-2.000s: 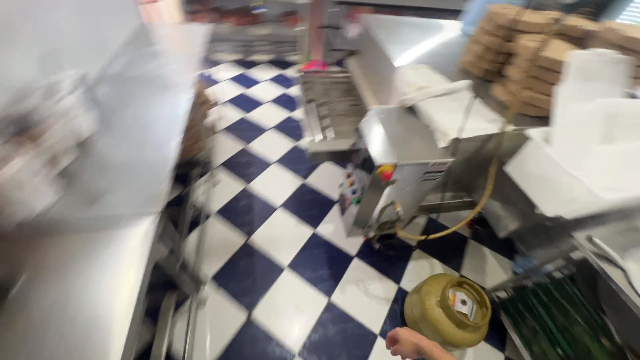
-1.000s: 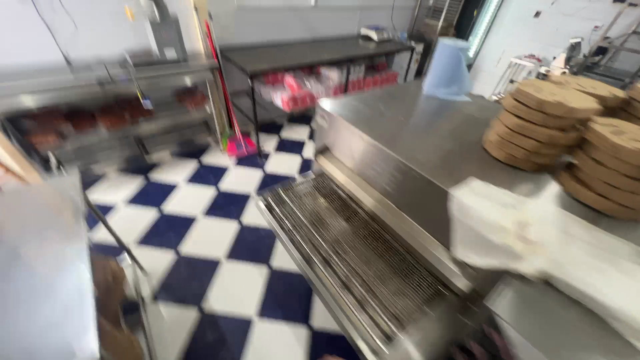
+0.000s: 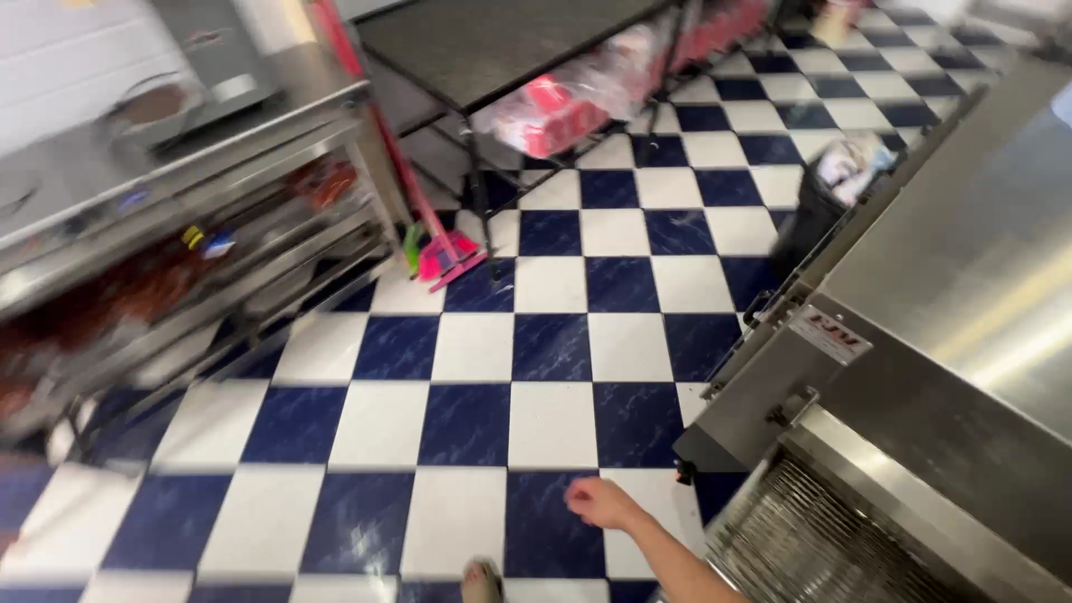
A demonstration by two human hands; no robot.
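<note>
My right hand (image 3: 601, 502) hangs at the lower middle with its fingers curled and nothing seen in it. It is over the blue and white checkered floor (image 3: 553, 419), just left of the metal conveyor (image 3: 829, 536) of a stainless steel conveyor oven (image 3: 963, 310). The tip of a shoe (image 3: 481, 582) shows at the bottom edge. My left hand is out of the frame.
A steel shelf unit (image 3: 176, 180) lines the left side. A pink broom (image 3: 448, 254) leans beside a dark-topped table (image 3: 502, 50) with plastic-wrapped red packages (image 3: 548, 117) below. A black trash bin (image 3: 816, 205) stands by the oven's far side.
The view has moved forward past the steel counter and the gas cylinder seen earlier. The broom and the dark table are closer, and my right hand has come back into view.
</note>
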